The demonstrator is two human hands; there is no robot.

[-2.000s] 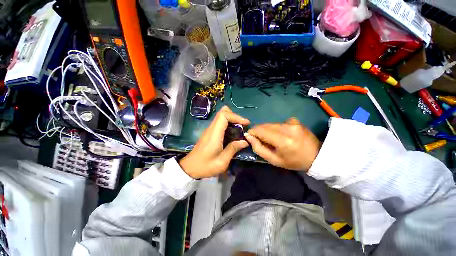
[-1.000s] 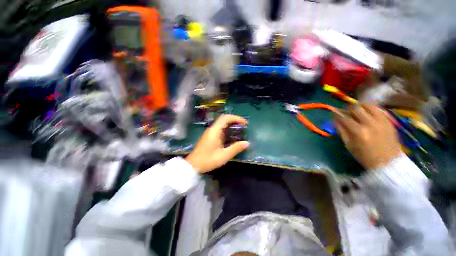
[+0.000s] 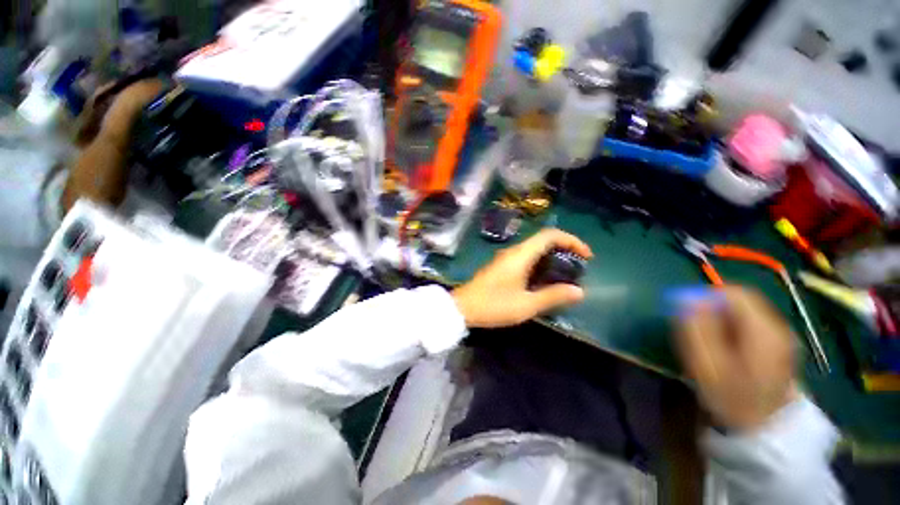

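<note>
My left hand (image 3: 518,284) holds a small black watch case (image 3: 560,267) between thumb and fingers, just over the front edge of the green mat. My right hand (image 3: 738,355) is strongly blurred, to the right of the case and apart from it. A bright blue patch (image 3: 693,299) shows at its fingertips, seemingly the flat blue piece held there, with a faint pale streak to its left. The blur hides the exact grip.
Orange-handled cutters (image 3: 747,256) lie behind my right hand, beside a thin silver strip (image 3: 807,321). A multimeter (image 3: 444,94), white cables (image 3: 331,163) and another watch (image 3: 501,223) are behind left. White trays (image 3: 148,345) stand at left. Another person's arm (image 3: 107,148) shows upper left.
The view has swung left, bringing the trays into sight. My right hand left the watch case, reached to the blue piece by the cutters, and now has blue at its fingertips. My left hand kept the case.
</note>
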